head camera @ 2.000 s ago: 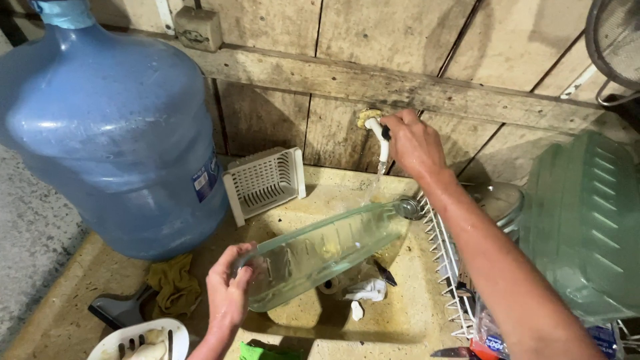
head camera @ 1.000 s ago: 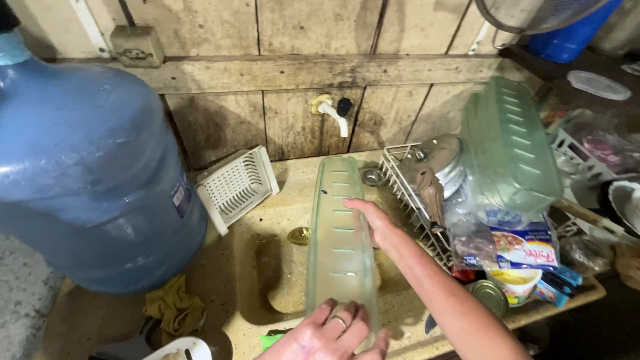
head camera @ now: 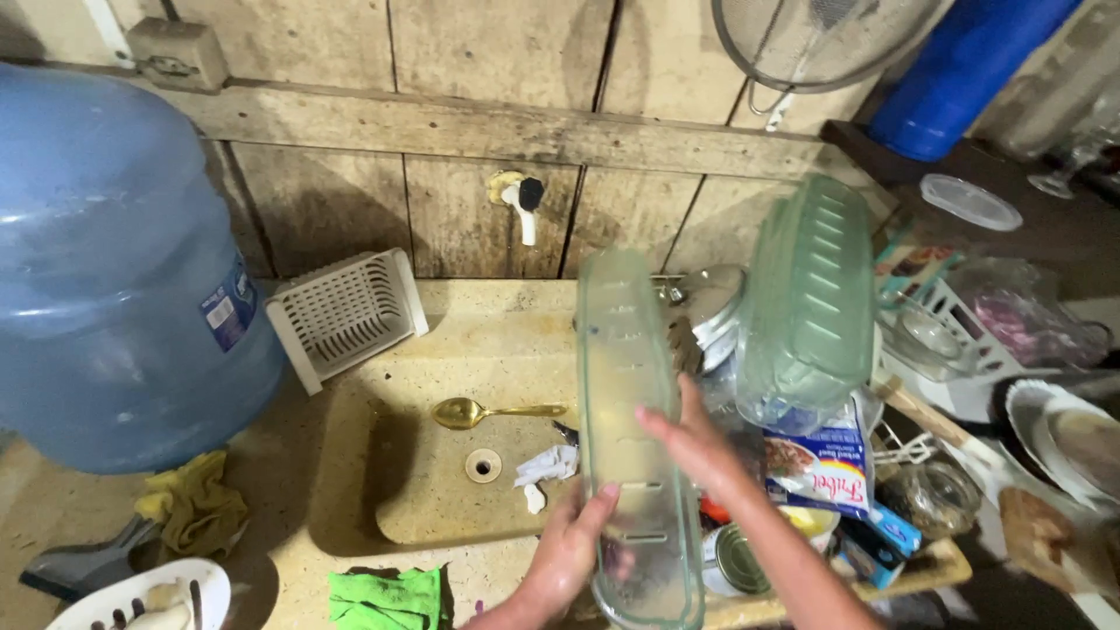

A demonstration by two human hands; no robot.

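Note:
Both hands hold a long, clear greenish plastic container (head camera: 626, 376) over the right side of the sink. My left hand (head camera: 573, 538) grips its left edge near the lower end, thumb on top. My right hand (head camera: 691, 433) is on its right edge, around the middle. Left of the container, the concrete sink (head camera: 420, 516) holds a gold-coloured spoon (head camera: 459, 413), a drain and a crumpled white scrap (head camera: 549, 465). The white tap (head camera: 527, 219) with a black knob is on the wooden wall above, with no water seen running.
A large blue water jug (head camera: 114, 262) and a white plastic basket (head camera: 350, 319) stand at left. Nearer are a yellow cloth (head camera: 197, 507) and a green cloth (head camera: 385, 599). Stacked green containers (head camera: 809, 297), pot lids, packets and a can (head camera: 739, 560) crowd the right. A strainer (head camera: 822, 35) hangs above.
My right hand was at the running tap; the water has stopped and that hand is on the container. The container has turned from slanting across the sink to lengthwise and moved right.

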